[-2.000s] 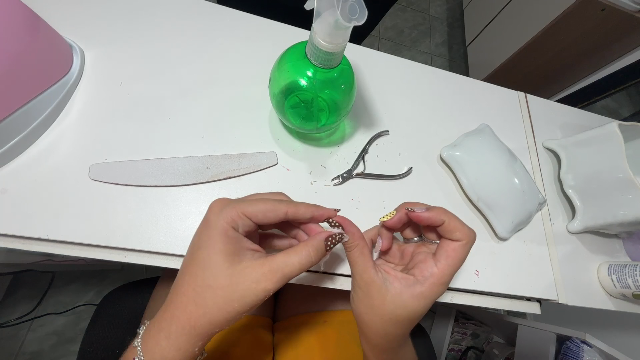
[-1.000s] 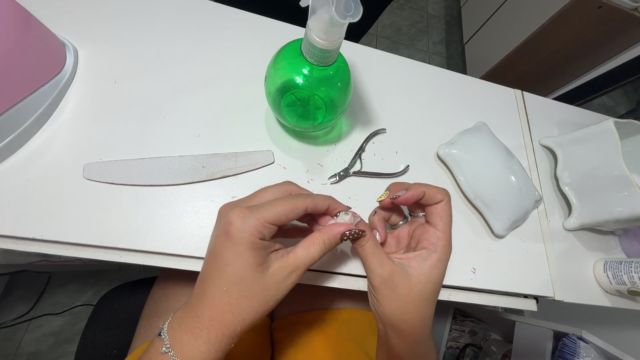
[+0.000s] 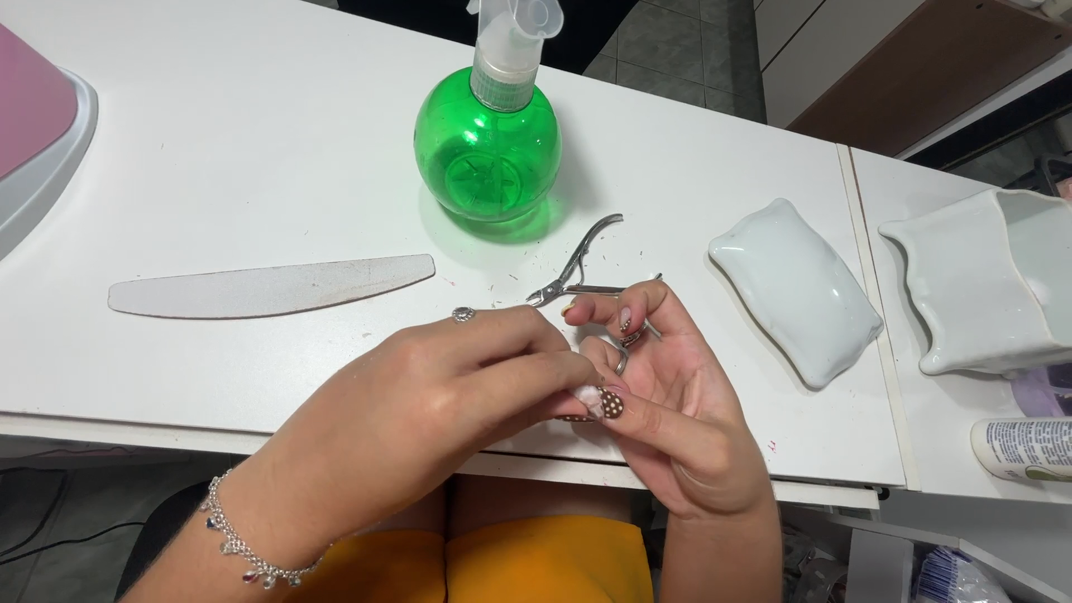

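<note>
A small wad of white cotton (image 3: pixel 591 400) is pinched in the fingers of my left hand (image 3: pixel 427 402), pressed against the thumb of my right hand (image 3: pixel 682 419), whose nail is brown with white dots. My right hand is palm up, fingers curled, rings on it, and I cannot tell whether it also grips the cotton. Just beyond the fingers lie metal cuticle nippers (image 3: pixel 578 268), partly hidden by my right fingertips. A white nail file (image 3: pixel 272 287) rests farther left. Behind the nippers stands a round green spray bottle (image 3: pixel 488 146).
A white ceramic lid (image 3: pixel 796 293) lies to the right, and a white ceramic container (image 3: pixel 971 285) is beyond it. A white bottle (image 3: pixel 1022 448) bearing writing is at the right edge. A pink and white device (image 3: pixel 42 126) stands at the far left. Small clippings dot the white table (image 3: pixel 251 184).
My left hand has turned so that its back faces up more, and its fingers now reach over the right thumb. The right hand's fingers have shifted closer to the nippers.
</note>
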